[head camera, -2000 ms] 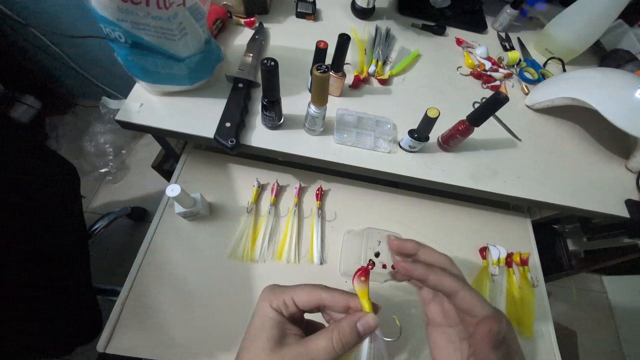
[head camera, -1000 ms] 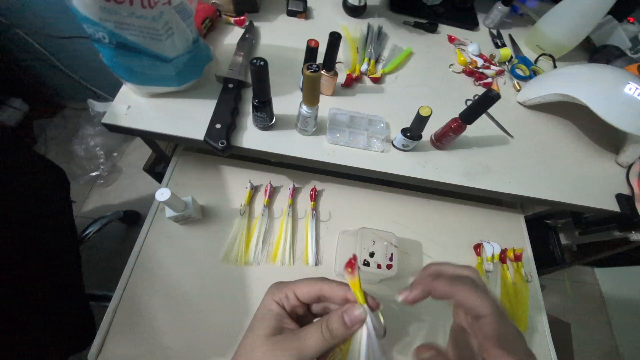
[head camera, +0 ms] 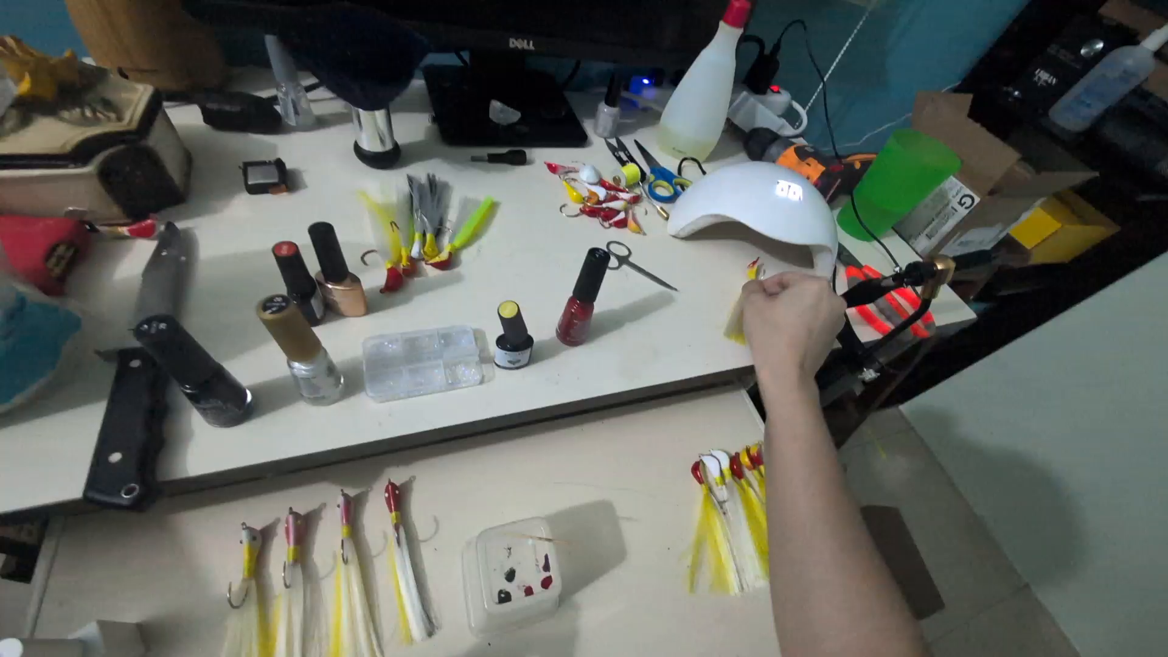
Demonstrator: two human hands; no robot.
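Observation:
One hand is in view, and from its arm and thumb side I take it as my right hand [head camera: 792, 319]. Its fingers are closed on a fishing jig [head camera: 754, 269] with a red and yellow head and yellowish hair, just in front of the white UV nail lamp [head camera: 757, 203]. My left hand is out of view. Several finished-looking jigs [head camera: 393, 506] with white and yellow tails lie in a row on the lower tray, left of a small plastic box [head camera: 513, 602] with dark and red paint spots. Another bunch of jigs [head camera: 721, 474] lies beside my forearm.
Nail polish bottles [head camera: 577, 315], a clear compartment box [head camera: 424, 365] and a black-handled knife [head camera: 128, 429] line the desk's front. Small scissors [head camera: 643, 269], a pile of jig heads [head camera: 598, 196] and a spray bottle [head camera: 707, 87] are farther back. A jointed stand [head camera: 876, 356] is right of my wrist.
The hand with the jig has moved from above the lower tray to the lamp at the right. The left hand has left the view. The view has swung toward the right and back of the desk.

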